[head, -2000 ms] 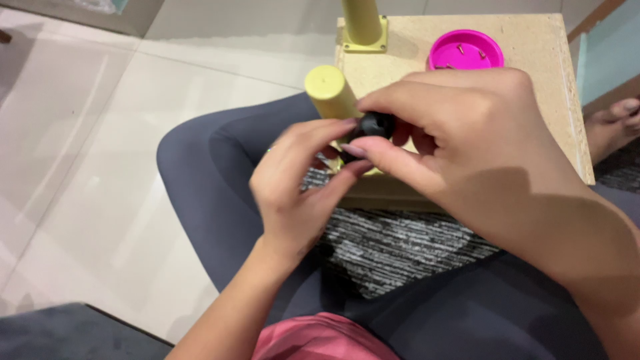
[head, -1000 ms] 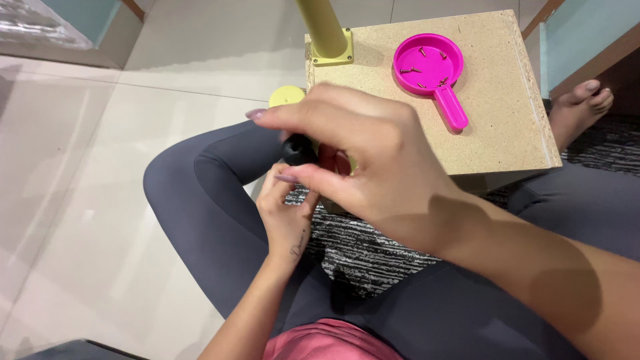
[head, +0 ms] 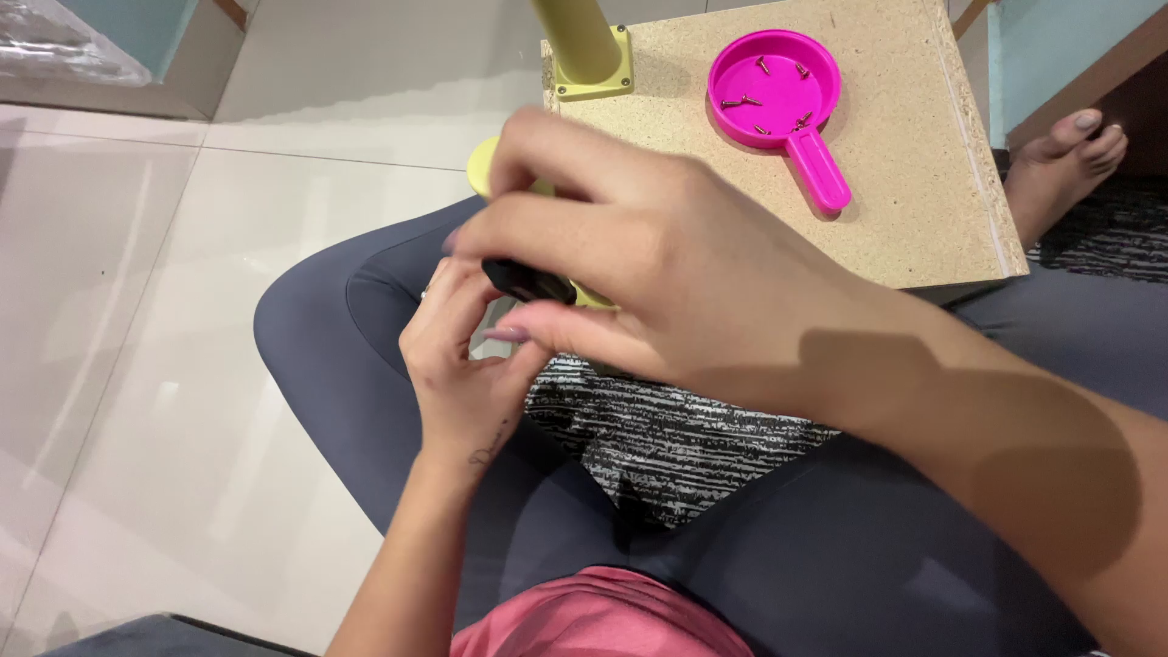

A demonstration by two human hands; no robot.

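Observation:
My right hand (head: pixel 620 246) is closed around a black handle (head: pixel 529 281), probably a screwdriver's; its tip is hidden. Just below and left of it, my left hand (head: pixel 461 356) has its fingers and thumb curled close to the handle; what they grip cannot be made out. Behind my right hand, a yellow cylindrical leg (head: pixel 481 167) shows only in part at the corner of a chipboard panel (head: pixel 899 164). Another yellow leg (head: pixel 579 41) stands on the panel, its square plate fixed by screws. A pink round dish with a handle (head: pixel 774 91) holds several small screws (head: pixel 750 101).
The panel lies beyond my knees, over a black and white patterned mat (head: pixel 693 447). A bare foot (head: pixel 1058 169) rests at its right. Pale floor tiles (head: pixel 219 392) spread out at the left, and a dark padded edge (head: pixel 164 639) shows at the bottom left.
Both hands remain together near the panel's corner, and my right hand has turned around the black handle. The pink dish's handle, hidden two seconds ago, now shows. The view has shifted.

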